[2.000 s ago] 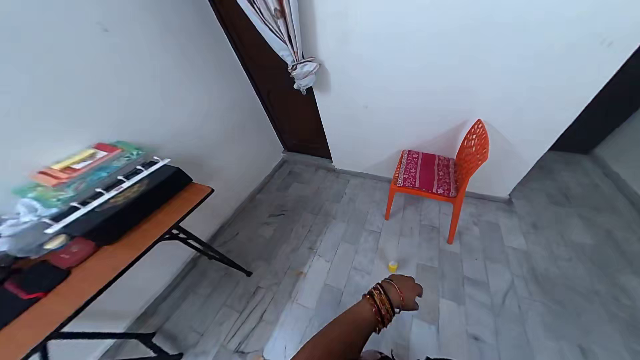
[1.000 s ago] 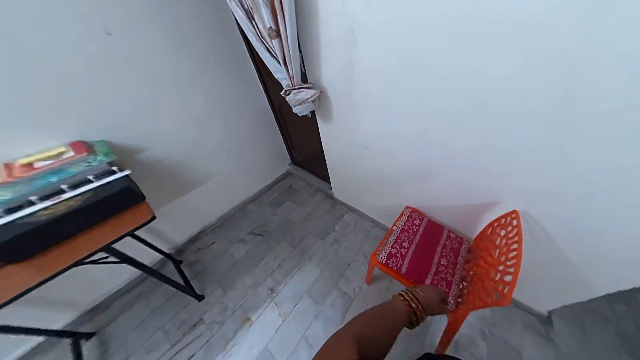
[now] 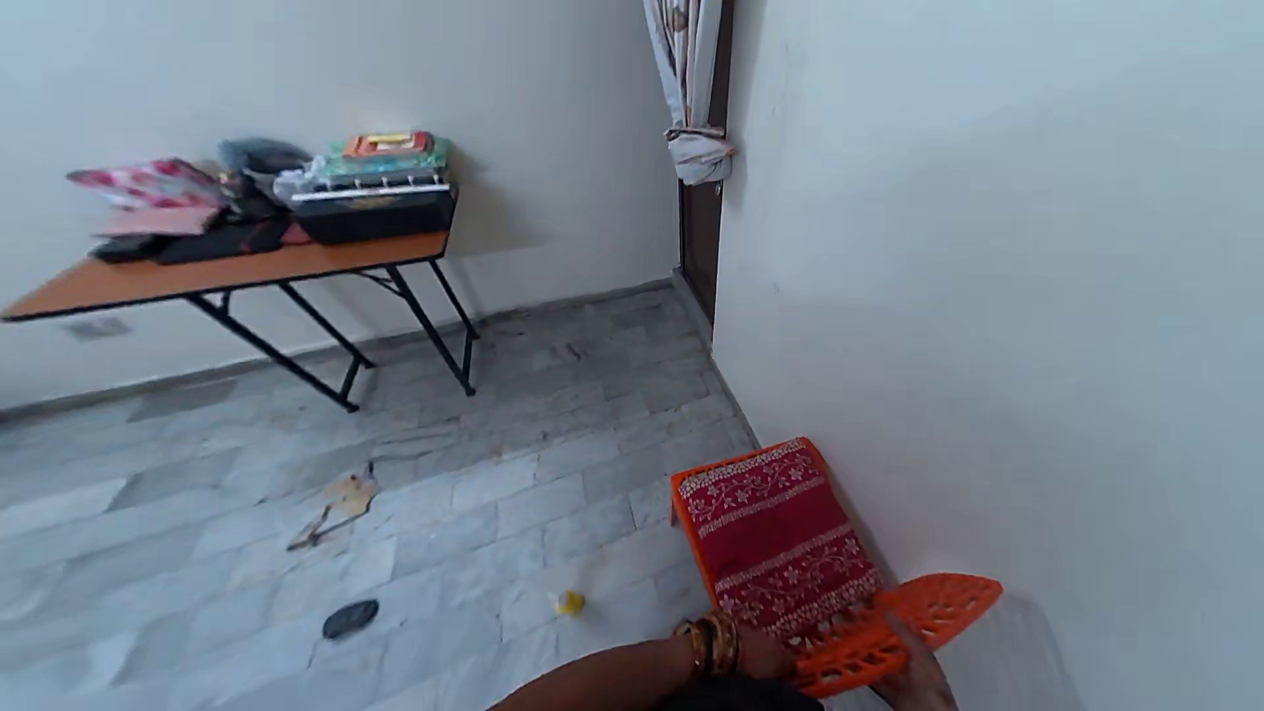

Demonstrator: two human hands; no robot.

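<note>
An orange plastic chair (image 3: 938, 604) with a perforated backrest stands by the white wall, a red patterned cloth (image 3: 775, 528) spread over its seat. My left hand (image 3: 765, 654), with bangles at the wrist, is at the near left side of the backrest; its fingers are hidden, so its grip cannot be told. My right hand (image 3: 918, 671) holds the backrest farther right, its thumb over the perforated face. On the tiled floor left of the chair lies a small yellow object (image 3: 570, 602).
A folding table (image 3: 267, 269) holding a black case (image 3: 380, 215), books and bags stands along the left wall. On the floor lie a dark oval object (image 3: 351, 619) and a brownish piece with a stick-like part (image 3: 348, 497). A tied curtain (image 3: 699, 153) hangs at the doorway.
The bangled hand has gone from above the floor to the chair's backrest. My right hand has come into view on the backrest. The view has swung a lot.
</note>
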